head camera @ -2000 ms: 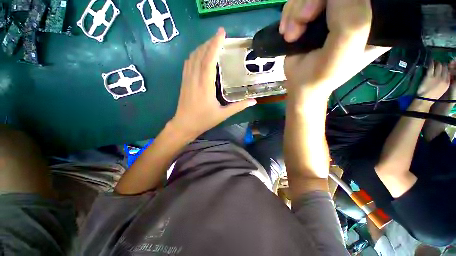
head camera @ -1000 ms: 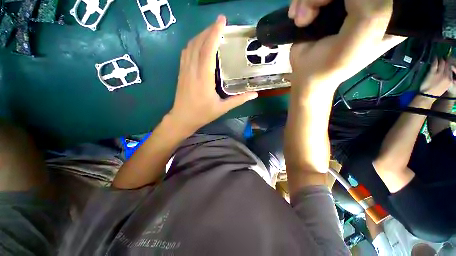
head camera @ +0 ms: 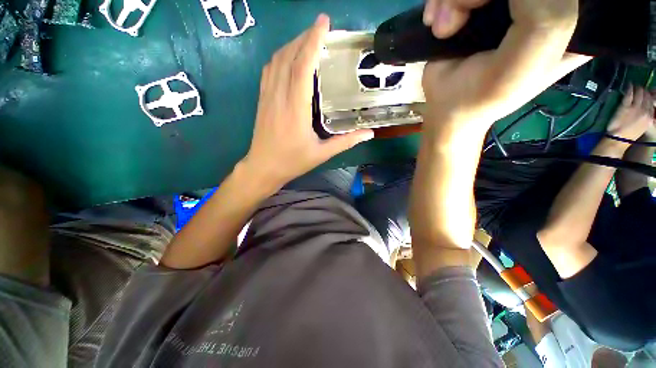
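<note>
The cream plastic housing point(head camera: 342, 79) lies open side up near the bench's front edge. My left hand point(head camera: 288, 115) grips its left end, fingers along the side and thumb at the front edge. A white retaining bracket point(head camera: 381, 74) sits over black inside the housing. My right hand point(head camera: 496, 72) is closed round the black electric screwdriver point(head camera: 446, 42), which lies across the housing's upper right part. The screwdriver's front end reaches the bracket's upper edge; its tip is hidden. The housing's right end is hidden by my right hand.
Loose white brackets point(head camera: 170, 98) lie on the green bench point(head camera: 108, 151) at left. Dark wrapped parts point(head camera: 32, 36) are at the far left. Black cables point(head camera: 532, 118) lie at right. Another person's hands point(head camera: 633, 115) are at far right, and another person sits at left.
The view has shifted, so the bench items sit higher in the picture and the green basket has left it. The screwdriver and my right hand have moved slightly right. Both holds are unchanged.
</note>
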